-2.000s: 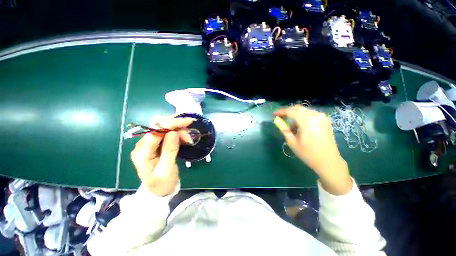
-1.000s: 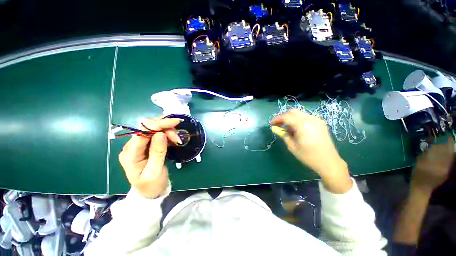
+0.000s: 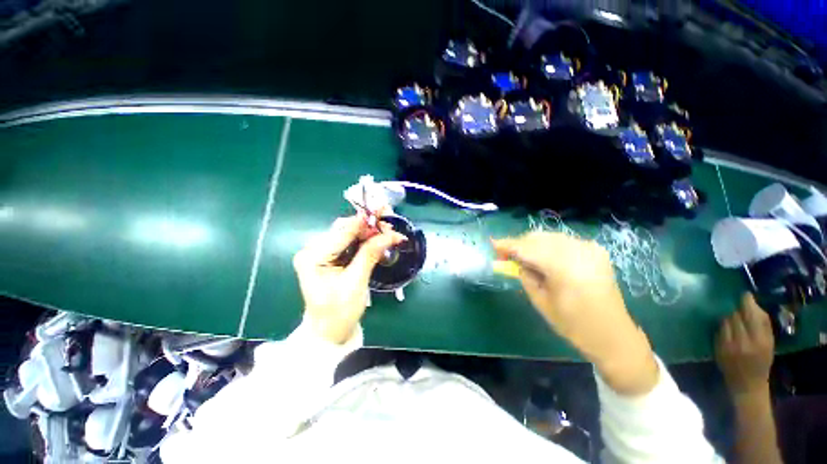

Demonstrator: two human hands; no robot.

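A white camera housing (image 3: pixel 363 193) with a round black cup (image 3: pixel 410 263) lies on the green bench, open side up. Its white tail cable (image 3: pixel 444 193) curves to the right. My left hand (image 3: pixel 337 270) is at the cup's left edge and pinches the wire leads (image 3: pixel 369 217), whose ends point up over the white arm. My right hand (image 3: pixel 567 281) is right of the cup, its thumb and finger together, with a yellow finger cot showing. A fine strand runs near its fingertips; whether it grips the strand is too small to tell.
Board modules (image 3: pixel 478 115) stand on a dark strip at the back. A tangle of thin leads (image 3: pixel 635 258) lies right of my right hand. More camera units (image 3: pixel 748 243) are at far right, beside another person's hand (image 3: pixel 745 344). Housings (image 3: pixel 113 385) are piled below the left edge.
The wire leads in my left hand have swung from pointing left to pointing up. The view has shifted. The other person's hand has moved up to the units at far right.
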